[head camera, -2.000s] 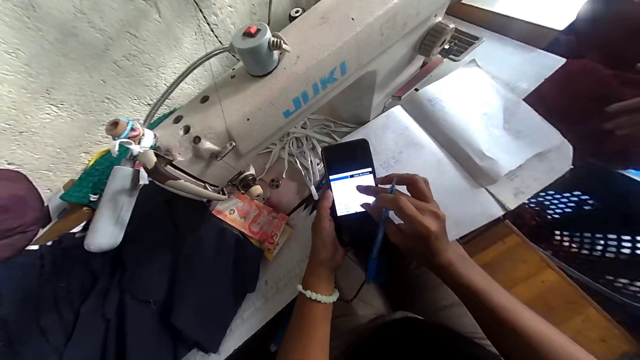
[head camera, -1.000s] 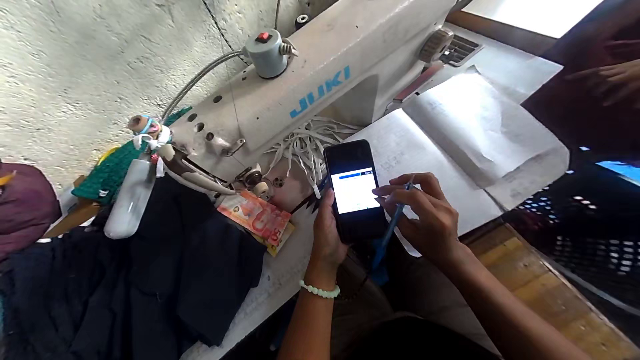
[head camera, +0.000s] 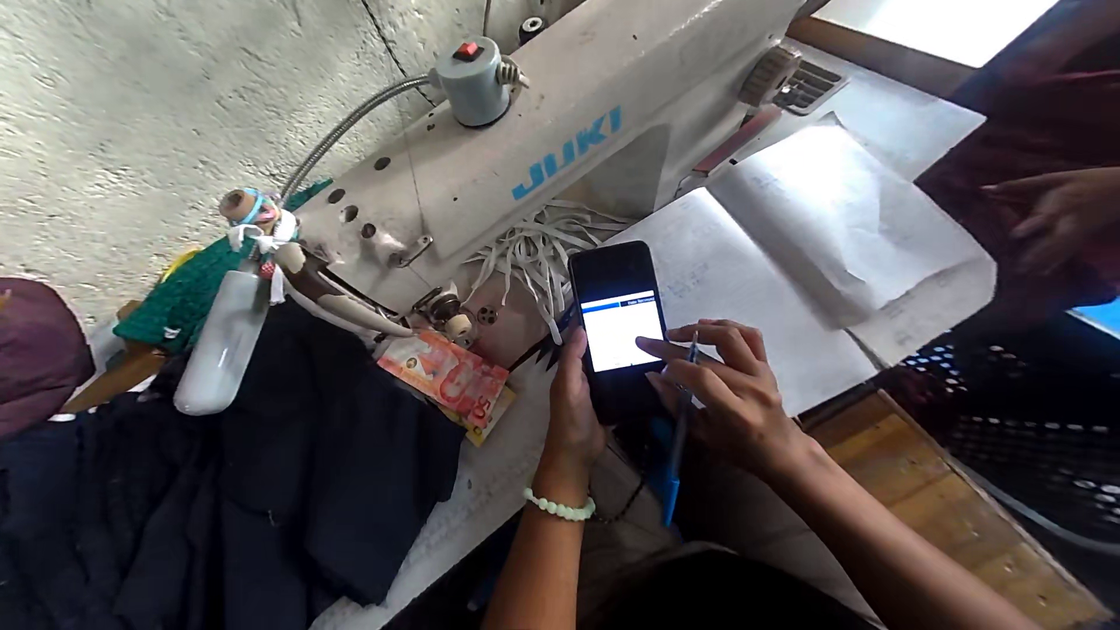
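Note:
My left hand (head camera: 575, 411), with a pale bead bracelet at the wrist, holds a black smartphone (head camera: 617, 332) upright, its screen lit. My right hand (head camera: 726, 385) has a blue pen (head camera: 679, 446) held between its fingers, and one fingertip is at the phone's screen. Behind the phone lies an open notebook (head camera: 752, 289) with handwriting on its pages. Banknotes (head camera: 446, 376) rest on the machine bed by the presser foot, left of the phone. A bundle of white elastic or tape strips (head camera: 542, 254) lies under the arm of the Juki sewing machine (head camera: 542, 131).
Dark cloth (head camera: 332, 455) covers the left of the table. A white tube-shaped lamp (head camera: 223, 341) hangs by the machine head, near green fabric (head camera: 188, 302). A wooden surface (head camera: 936, 499) and a black perforated basket (head camera: 1032, 455) are at right. Another person's hand (head camera: 1067, 210) shows at the right edge.
My right index finger, a little off the middle of the screen one second ago, is now over its lower right part. The phone remains in my left hand and the pen in my right.

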